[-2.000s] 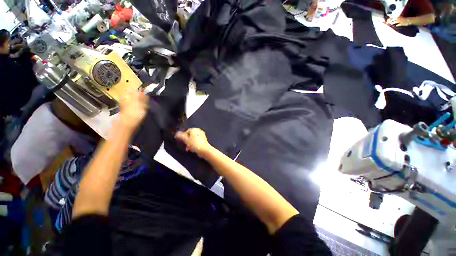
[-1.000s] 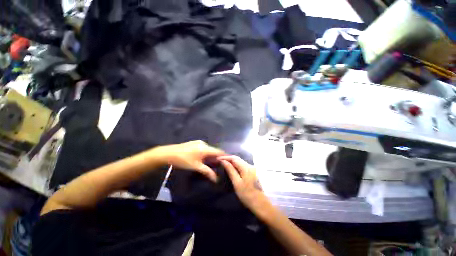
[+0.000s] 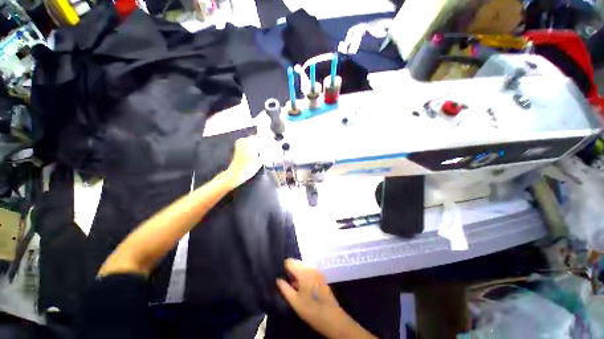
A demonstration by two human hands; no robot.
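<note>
A black fabric panel [image 3: 248, 232] lies on the table at the left of the white sewing machine [image 3: 371, 132] and runs down over the near edge. Its right edge is beside the lit needle area; whether it is under the presser foot cannot be told. My left hand [image 3: 246, 159] is at the panel's far part, close to the left end of the machine head, its fingertips partly hidden. My right hand [image 3: 308, 291] pinches the panel's near right edge by the table's front edge.
Heaped black fabric [image 3: 139, 99] covers the table at the back left. A black rectangle [image 3: 402, 205] leans below the machine head, with a thin dark tool [image 3: 357, 222] left of it and a white tag [image 3: 453, 228] right of it. A ruler scale [image 3: 371, 255] runs along the near edge.
The view has swung right. My hands, together on the fabric a second ago, are now apart: the left is forward by the machine head, the right is near the front edge.
</note>
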